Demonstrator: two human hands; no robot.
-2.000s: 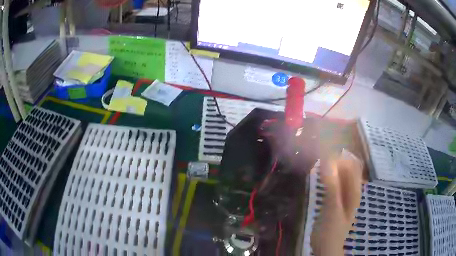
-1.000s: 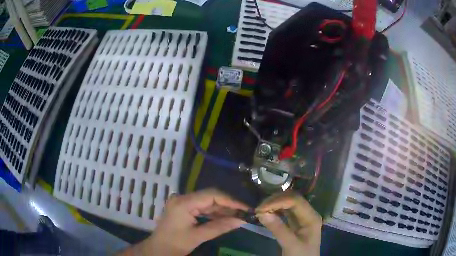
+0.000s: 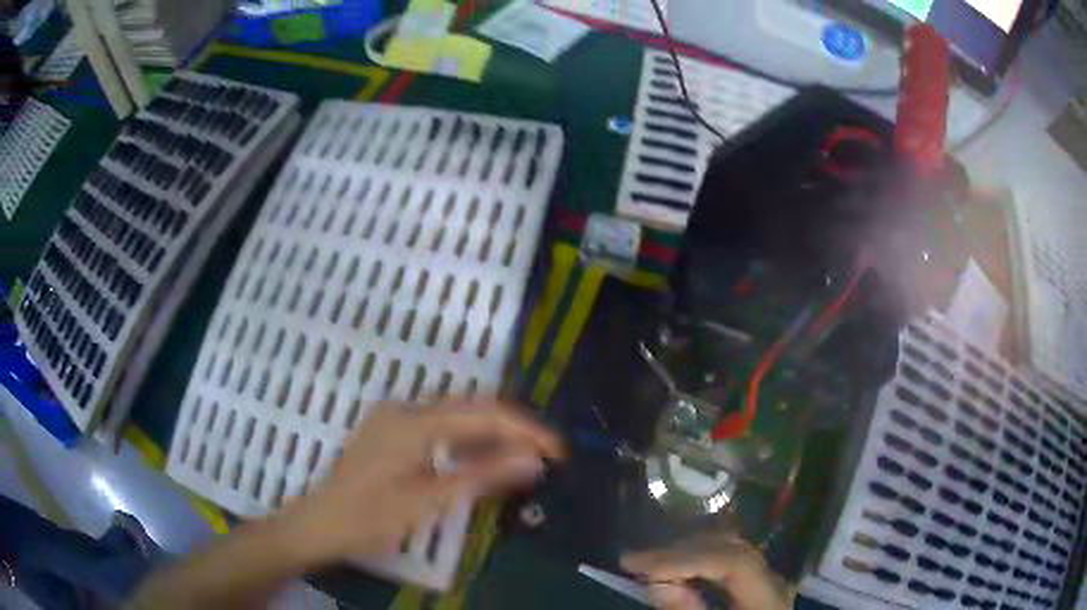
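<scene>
My left hand (image 3: 417,477) is blurred over the lower right of a white slotted tray (image 3: 358,268); a small pale spot shows at its fingers, too blurred to name. My right hand (image 3: 703,566) is low at the front of the black test fixture (image 3: 787,215), cut off by the bottom edge. Something dark shows under its fingers, but its grip is unclear. A white strip (image 3: 614,584) lies beside its fingertips. The fixture has a red handle (image 3: 921,101), a red wire and a bright round seat (image 3: 694,483) under a metal block.
Filled trays stand at the left (image 3: 143,226) and right (image 3: 954,477); another tray (image 3: 656,149) is behind the fixture. A small silvery box (image 3: 612,242) is left of the fixture. Yellow slips (image 3: 435,48) and a blue bin (image 3: 310,24) are at the back.
My hands were together around a small dark part in front of the seat; now they are apart, the left over the tray. Earlier a hand was blurred right of the fixture. The camera view has shifted.
</scene>
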